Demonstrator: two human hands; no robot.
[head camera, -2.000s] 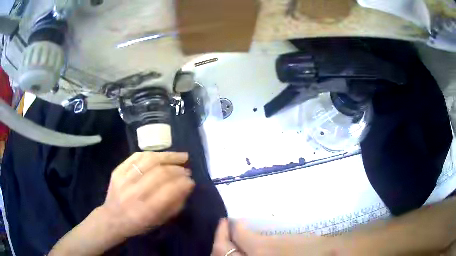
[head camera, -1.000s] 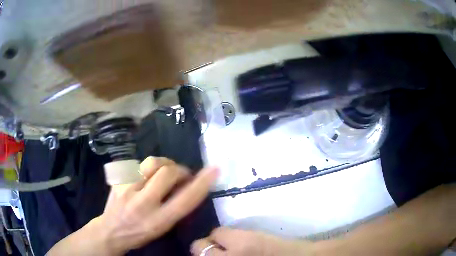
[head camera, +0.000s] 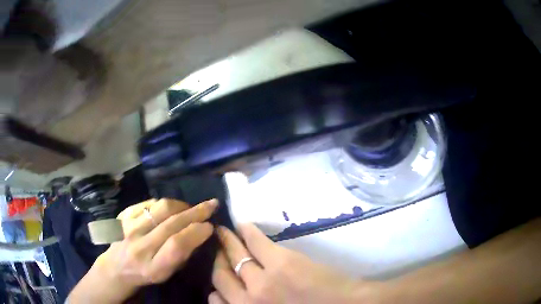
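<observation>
Black cloth (head camera: 207, 187) lies under the machine head and hangs toward the wearer at the lower left. My left hand (head camera: 157, 240) has its bent fingers at the cloth's right edge, beside the cream tension knob (head camera: 107, 231). My right hand (head camera: 261, 267), with a ring, holds the same edge; its fingertips meet those of my left hand. The thumbs and the cloth between the fingers are mostly hidden. The needle area is hidden behind the spray bottle's black trigger head.
The spray bottle's black head (head camera: 267, 127) spans the middle, above its clear body (head camera: 388, 172). The blurred machine head (head camera: 154, 59) fills the upper left. A separate black cloth piece (head camera: 492, 154) lies at right on the white table (head camera: 379, 243). Red and yellow things show at far left.
The view has moved closer to the bottle, whose head now looks larger and covers the needle plate. My right hand has moved up along the cloth edge to my left fingertips.
</observation>
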